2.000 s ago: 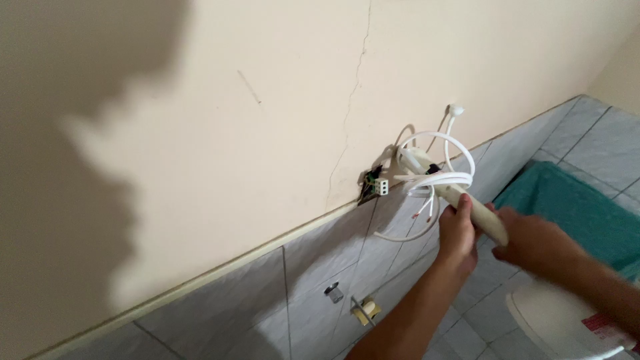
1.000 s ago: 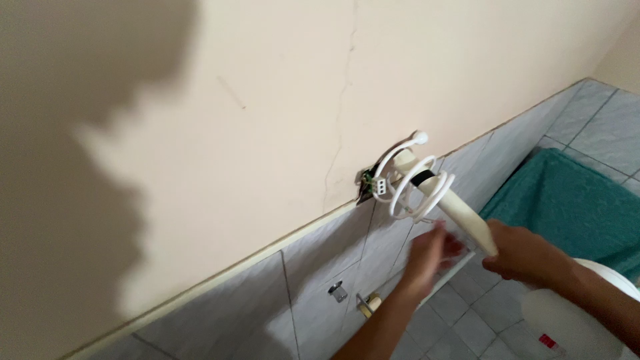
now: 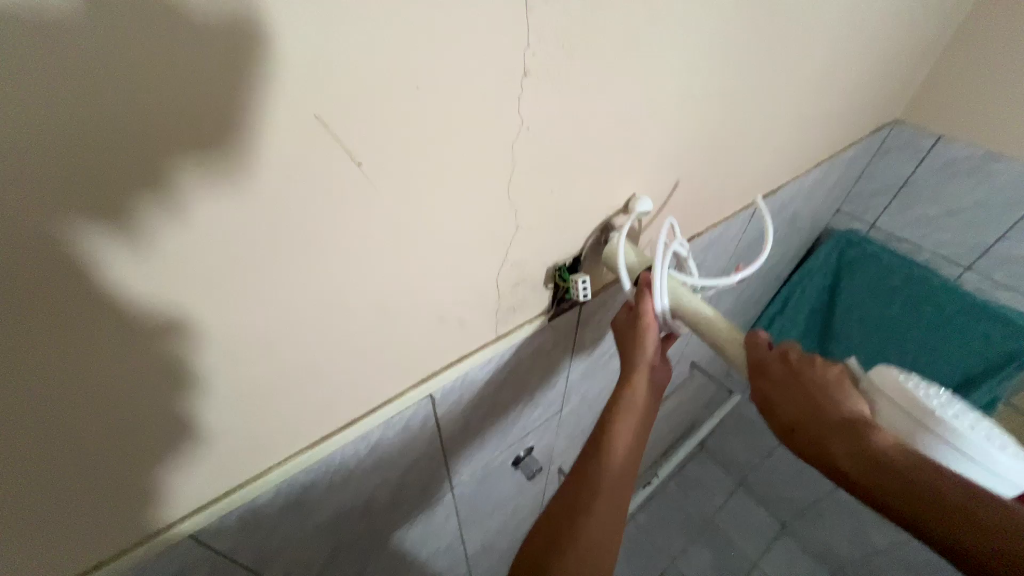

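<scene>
My right hand [image 3: 800, 392] is closed around a cream plastic pipe [image 3: 708, 320] that slants out from the wall, with a white electric shower head [image 3: 944, 424] at its near end. A white cable [image 3: 660, 280] is looped around the pipe, one end curving freely to the right. My left hand [image 3: 642, 332] grips the cable loops beside and under the pipe; some fingers are hidden. Just left of it, a white terminal connector block [image 3: 581, 288] with green wires hangs from an open wall box [image 3: 562, 276].
A chrome fitting [image 3: 527, 463] projects from the grey tiled wall below. A teal cloth or sheet [image 3: 888, 312] lies at the right. A framed pane [image 3: 688, 424] stands low behind my forearms. A thin crack runs down the cream wall.
My left hand has moved up from below the pipe onto the cable loops. The cable's loose end now arcs out to the right. My right hand stays on the pipe.
</scene>
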